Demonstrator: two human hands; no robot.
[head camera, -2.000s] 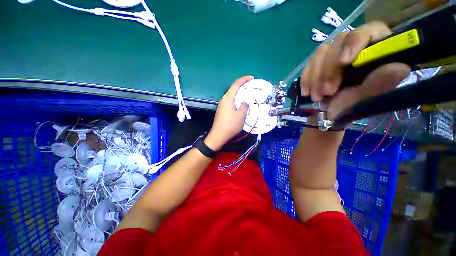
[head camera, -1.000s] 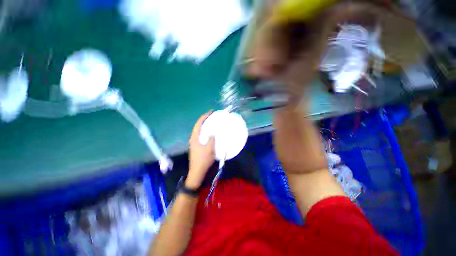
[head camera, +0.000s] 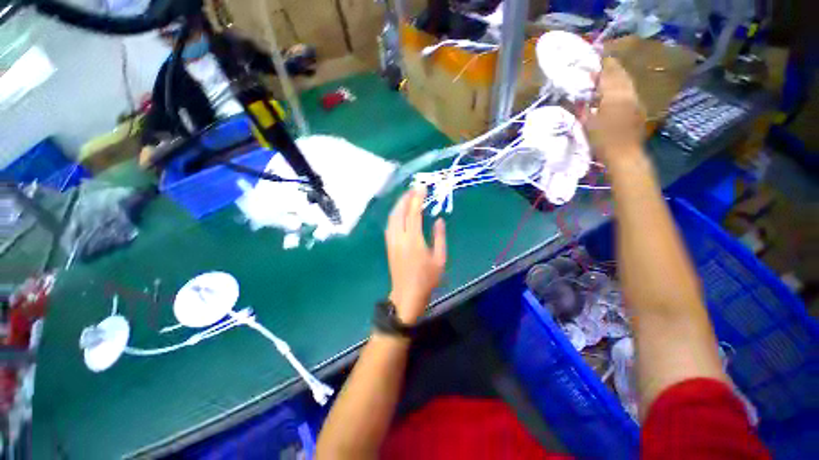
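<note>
My right hand is at the upper right and grips a round white base by its edge, above the bundle of wired discs. Its white cable runs down to the left across the bench. My left hand is over the bench edge with fingers apart and holds nothing; its fingertips are near the white cable connectors. The screwdriver, black with a yellow band, hangs away from both hands at the upper left, its tip in front of a white sheet.
Two wired discs lie on the green bench at left. A small blue bin stands at the far side, near another person in dark clothes. The right crate holds discs. A metal post rises behind the bundle.
The view has swung right and up. The screwdriver is out of my right hand, which now holds a disc at the bundle. My left hand has let go of the disc it held.
</note>
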